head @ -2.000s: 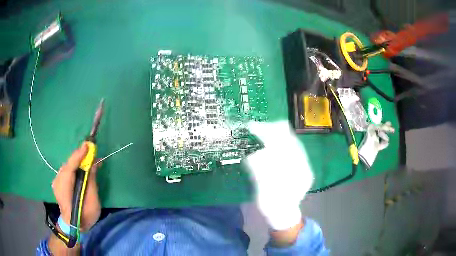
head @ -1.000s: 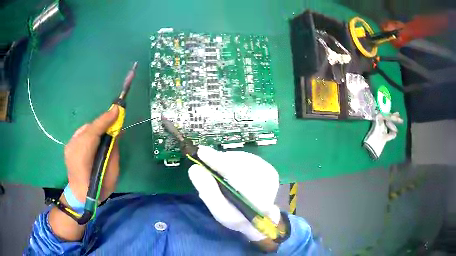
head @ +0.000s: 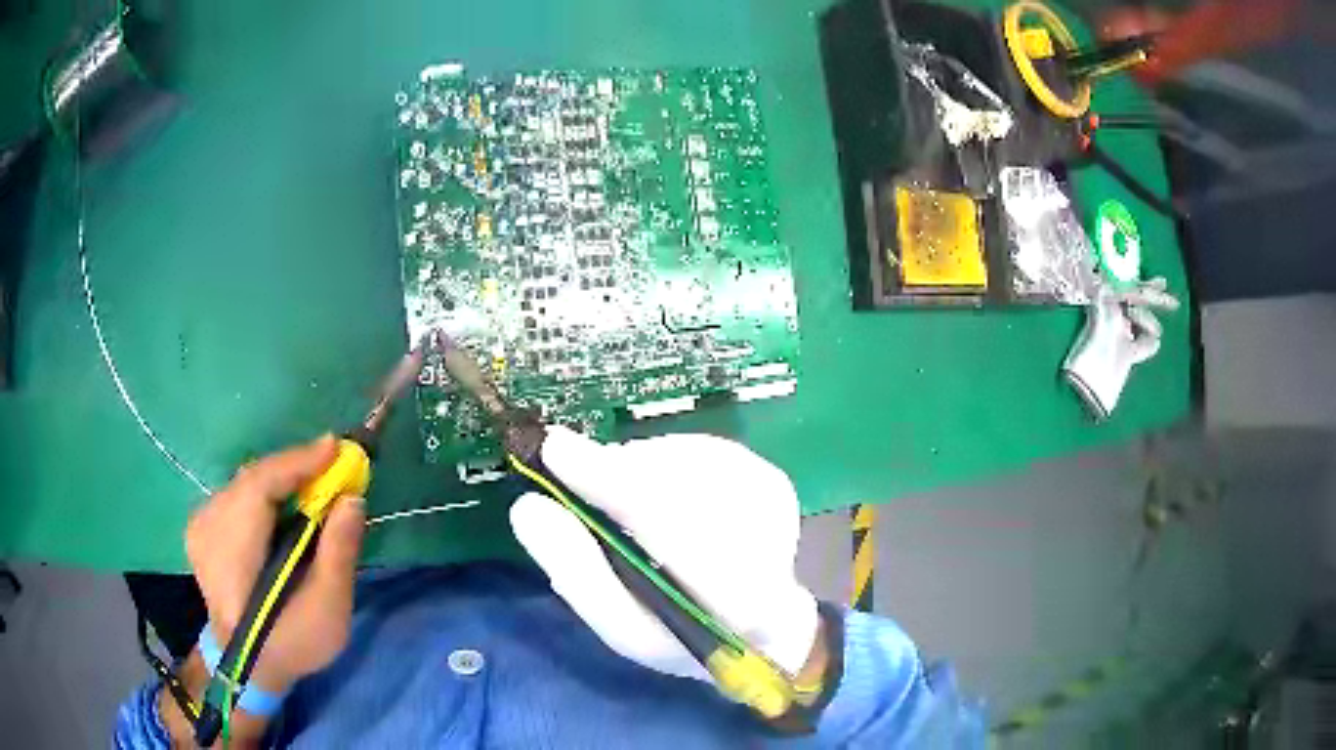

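Note:
The green circuit board [head: 645,176] lies in front of me, crowded with tiny silver-white parts. My bare left hand [head: 279,564] holds a black-and-yellow soldering iron [head: 286,550], its tip at the board's lower left edge area. Solder wire [head: 117,374] curves down to this hand, and its free end points right below the board. My right hand [head: 681,550], in a white glove, holds a second soldering iron [head: 615,550]. Its tip is at the same lower left area, close to the left tip. Whether the tips touch the board or each other I cannot tell.
The solder spool [head: 88,71] stands upper left. Right of the board is a black stand [head: 867,161] with a yellow-brown sponge [head: 939,239], a yellow ring [head: 1046,59] and a crinkled clear bag [head: 1045,242]. A green-and-white roll [head: 1118,240] and a crumpled glove [head: 1111,349] lie farther right.
The right hand has come in over the board with its iron. The left iron's tip has come down from beside the board to its lower left part. The wire end has left the board.

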